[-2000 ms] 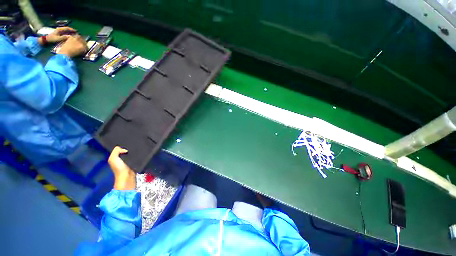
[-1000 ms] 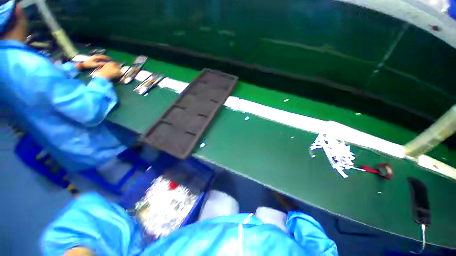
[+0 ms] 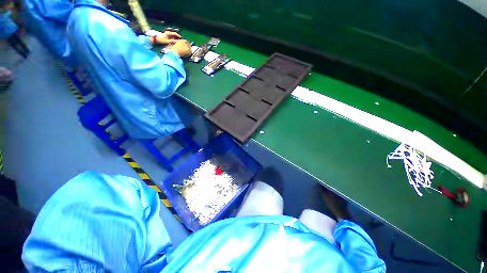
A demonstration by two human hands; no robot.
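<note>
The empty black pocketed tray (image 3: 260, 98) lies slanted across the green bench, its near end over the front edge. My left hand is out of the picture; only my blue left sleeve shows at the lower left. My right hand (image 3: 333, 202) is a dim shape in the shadow below the bench edge, beside my right sleeve; its fingers cannot be made out. The blue bin (image 3: 246, 191) stands low beside my knees, holding tangled white waste (image 3: 207, 193) and a small red item (image 3: 218, 170).
White strips (image 3: 414, 168) lie in a pile at the right, near a red-and-black tool (image 3: 460, 198). A dark phone (image 3: 483, 234) is cut off by the right edge. A person in blue (image 3: 125, 69) works at open phones (image 3: 215, 64) on the left. Blue stools (image 3: 101, 125) stand on the floor.
The tray, held up by my left hand two seconds ago, now lies on the bench. My left hand has left the picture. The view has turned left, showing more floor and the whole bin.
</note>
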